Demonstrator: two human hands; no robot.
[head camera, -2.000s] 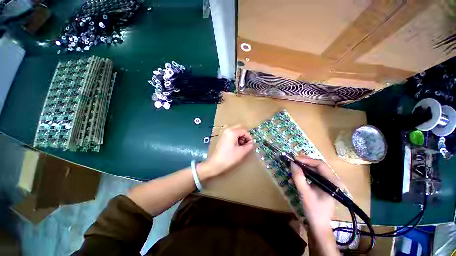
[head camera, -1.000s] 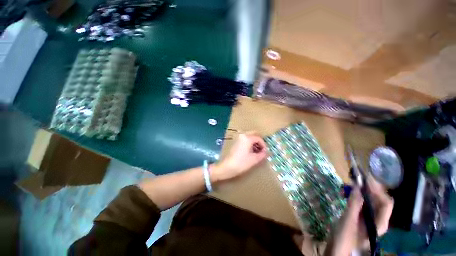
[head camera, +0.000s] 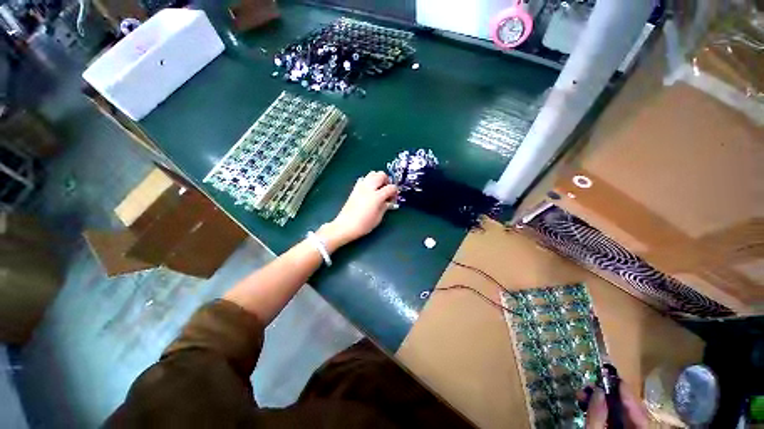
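My left hand (head camera: 369, 203) is at the disc end of the lead bundle (head camera: 444, 194) on the green mat, fingertips touching the pale discs. Whether it pinches one cannot be told. My right hand (head camera: 616, 410), cut off by the bottom edge, holds the black soldering iron (head camera: 613, 392) over the lower right of the PCB panel (head camera: 553, 343). The iron's tip is hard to make out. The panel lies on the cardboard mat (head camera: 444, 352). Two thin dark wires (head camera: 473, 270) run from its upper left corner toward pale discs (head camera: 430, 243) on the green mat.
A panel stack (head camera: 281, 155) stands left of the bundle, with heaped leads (head camera: 322, 63) behind it. A white box (head camera: 155, 63) is far left. An upright cardboard screen (head camera: 670, 201) and a pale post (head camera: 570, 100) stand behind the work. A round pot (head camera: 695, 394) is at lower right.
My left hand has moved from the panel's upper left corner to the lead bundle. My right hand has moved from beside the pot back over the panel. The view has swung left.
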